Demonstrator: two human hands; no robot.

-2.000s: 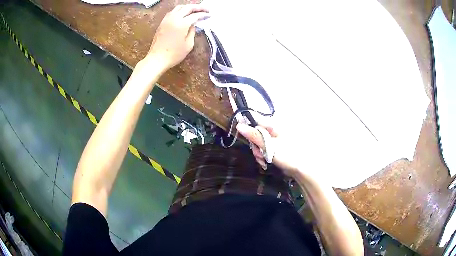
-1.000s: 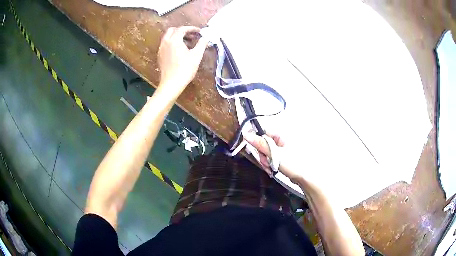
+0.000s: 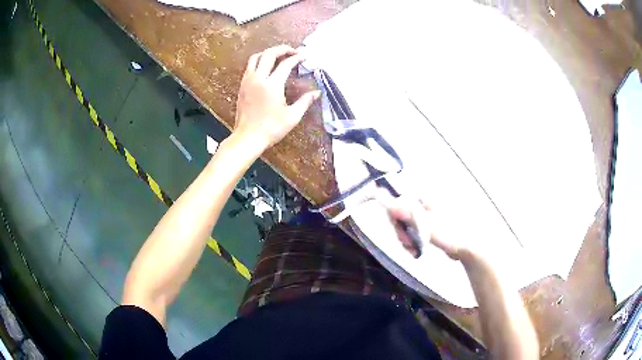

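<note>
A large white rounded panel (image 3: 493, 126) lies on the brown table, with a thin dark line across its top; its near edge overhangs the table's edge. Tailor's shears (image 3: 386, 184) with dark blades lie over its left edge, partly hidden by a curling white and grey trimmed strip (image 3: 379, 148). My right hand (image 3: 415, 228) is blurred and closed around the shears' handles. My left hand (image 3: 271, 95) is over the panel's upper left edge, thumb and fingers spread apart, fingertips near the end of the strip; whether they touch it is unclear.
The brown table (image 3: 190, 56) has a diagonal left edge. Another white piece (image 3: 243, 8) lies at the top, and a pale blue panel (image 3: 625, 190) at the right. Scraps (image 3: 260, 204) lie on the green floor below, beside yellow-and-black tape (image 3: 123, 151).
My right hand and the shears' handles have moved right over the panel. My left hand's fingers have spread. The panel's near edge now shows curving past the table's edge.
</note>
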